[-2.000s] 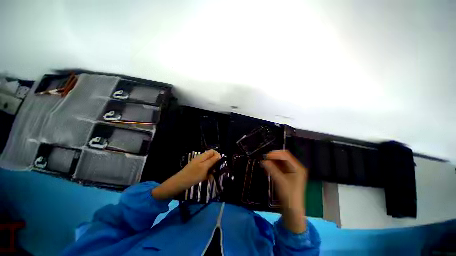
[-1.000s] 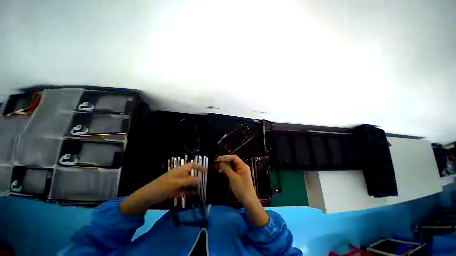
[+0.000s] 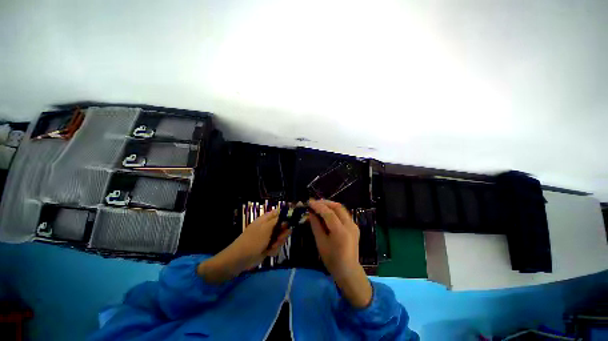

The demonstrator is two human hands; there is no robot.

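My left hand [image 3: 257, 234] holds a thin dark phone frame [image 3: 283, 220] upright at the middle of the bench. My right hand [image 3: 337, 233] touches its upper end with the fingertips, near a small pale spot. Whether the right fingers hold a small piece cannot be told. A row of frames with silver-white edges [image 3: 255, 212] stands beside and partly behind my left hand. Another thin frame [image 3: 333, 180] lies tilted in the black tray [image 3: 303, 156] behind my hands.
At left is a compartment tray with foam liner [image 3: 107, 166], with pale curled pieces in several pockets. To the right are a black pocketed tray [image 3: 440, 205], a stacked black piece [image 3: 527, 223], a green surface [image 3: 403, 252] and a white board [image 3: 480, 256]. A red object stands at lower left.
My hands were apart a second ago; they have come together around a dark frame, which my left hand has taken hold of. The view has also shifted.
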